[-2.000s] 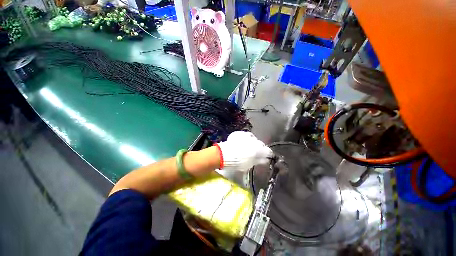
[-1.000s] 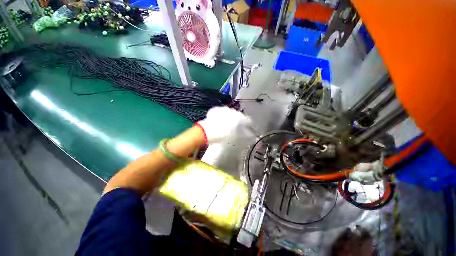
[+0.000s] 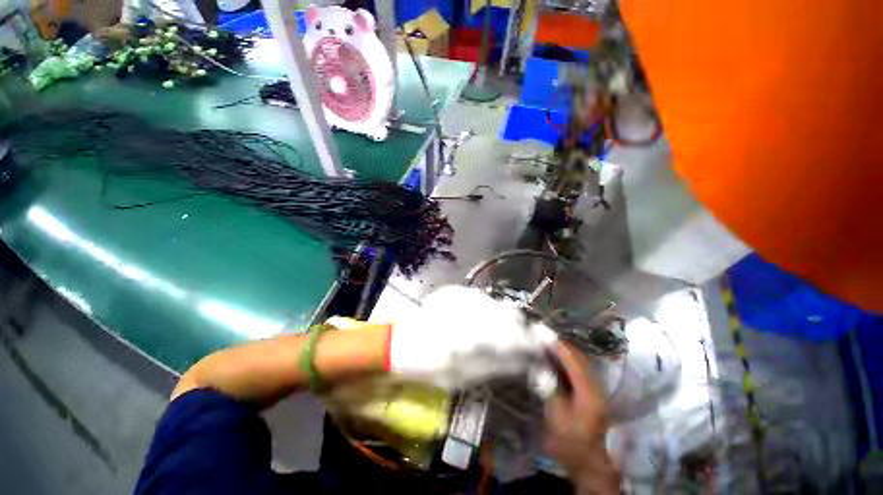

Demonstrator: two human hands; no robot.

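My left hand [image 3: 465, 338], in a white knit glove with a red cuff, is over the metal work area, beyond the yellow wrapped pad [image 3: 407, 411]. My right hand [image 3: 573, 411], mostly bare and blurred, is close beside its fingertips. Whether either hand holds a cable is hidden by blur. The round plate [image 3: 639, 367] is partly covered by the hands, with metal mechanism parts [image 3: 600, 329] over it. The silver slide [image 3: 465, 430] lies beside the pad, partly under my left hand.
A long black cable bundle [image 3: 281, 189] lies on the green bench [image 3: 213, 261] at left, its ends at the bench corner. A pig-faced fan [image 3: 349, 72] stands behind. A big orange cover [image 3: 765, 126] fills the upper right. A blue bin [image 3: 531, 124] is behind the machine.
My left hand has moved from near the bundle's ends to the work area. My right hand has come in beside it. The hoop and rail mechanism have left the plate's right side. The view has shifted.
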